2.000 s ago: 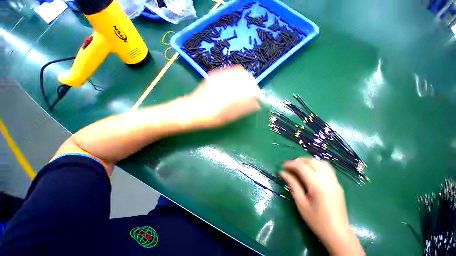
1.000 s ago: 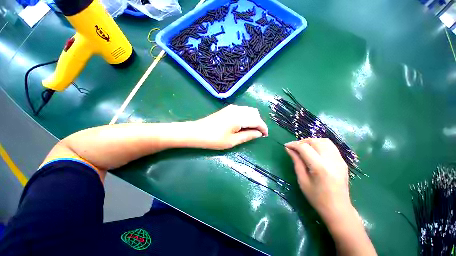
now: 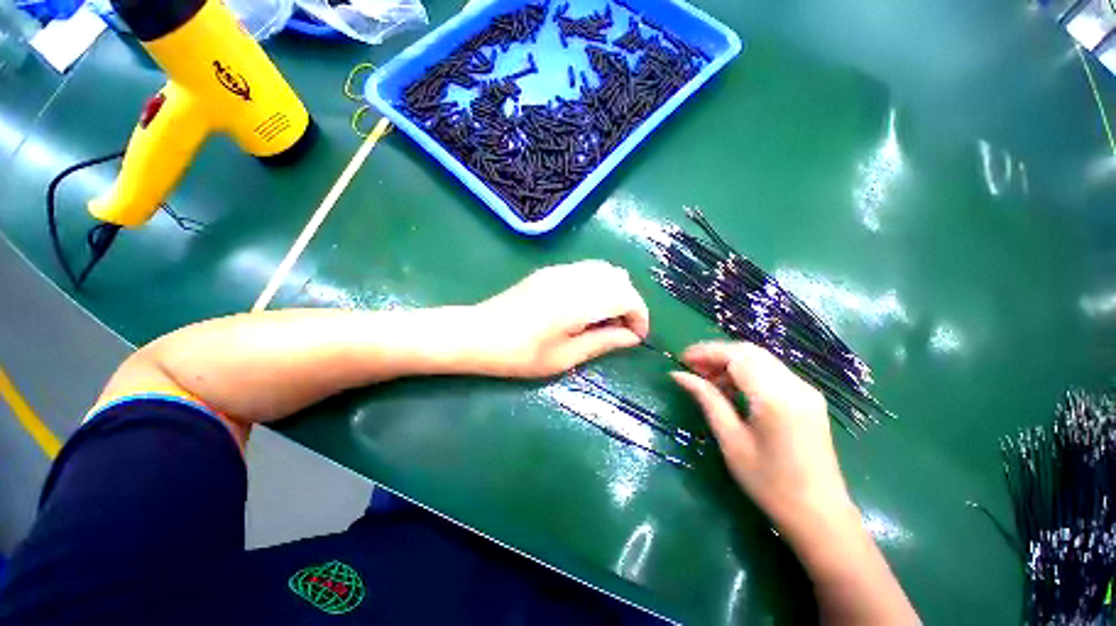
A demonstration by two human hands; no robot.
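Observation:
My left hand (image 3: 575,320) is pinched around one end of a thin black wire lead (image 3: 662,352). My right hand (image 3: 765,410) is at the other end of that lead, its thumb and forefinger slightly apart at the wire. A sleeve in my left fingers cannot be made out. A few black leads (image 3: 624,416) lie side by side on the green mat below my hands. A loose bundle of black leads (image 3: 783,312) lies just beyond my right hand. The blue parts tray (image 3: 539,224) holds many short black tubing pieces (image 3: 539,159).
A yellow heat gun (image 3: 214,92) lies at the upper left with its black cord. A clear plastic bag (image 3: 367,15) is beyond the tray. A thick pile of leads (image 3: 1071,514) is at the far right edge. Yellow tape (image 3: 321,218) crosses the green mat.
My left hand has come back from the tray's near side to my right hand. The lead now spans between both hands. The view has shifted slightly.

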